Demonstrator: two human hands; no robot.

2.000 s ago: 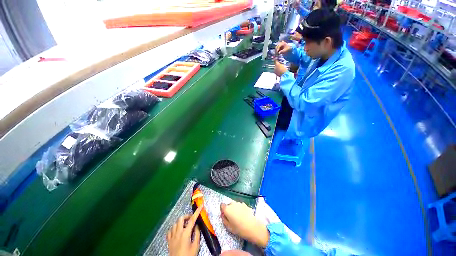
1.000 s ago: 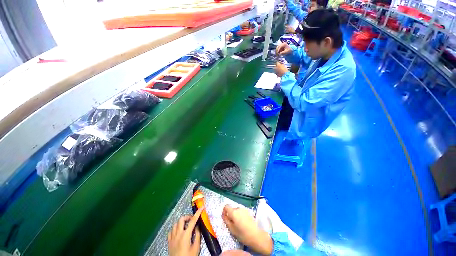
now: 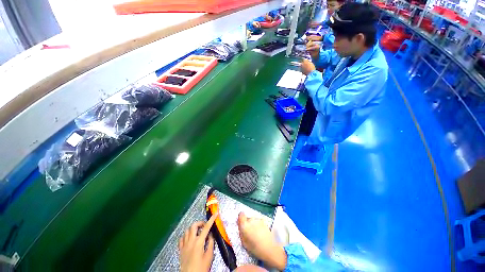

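Observation:
An orange-and-black handheld device [image 3: 219, 229] lies lengthwise on a silvery bubble-wrap mat [image 3: 178, 245] at the bottom. My left hand [image 3: 195, 248] rests at its left side, with the index finger reaching onto the orange part. My right hand [image 3: 259, 239] is over the mat to the right of the device, fingers curled together; whether it holds something small cannot be told. A round dark dish of small parts [image 3: 242, 179] stands beyond the mat. A thin black cord [image 3: 261, 202] runs past the dish to the bench edge.
Bagged black parts [image 3: 101, 135] and an orange-red compartment tray [image 3: 187, 74] lie along the shelf side. A blue bin [image 3: 289, 108] and black strips [image 3: 285, 130] are farther up the green bench [image 3: 212, 125]. A person in light blue [image 3: 348, 79] is at the right side.
The camera view has shifted slightly. The device and mat stay in place, with my left hand still against the device and my right hand still beside it.

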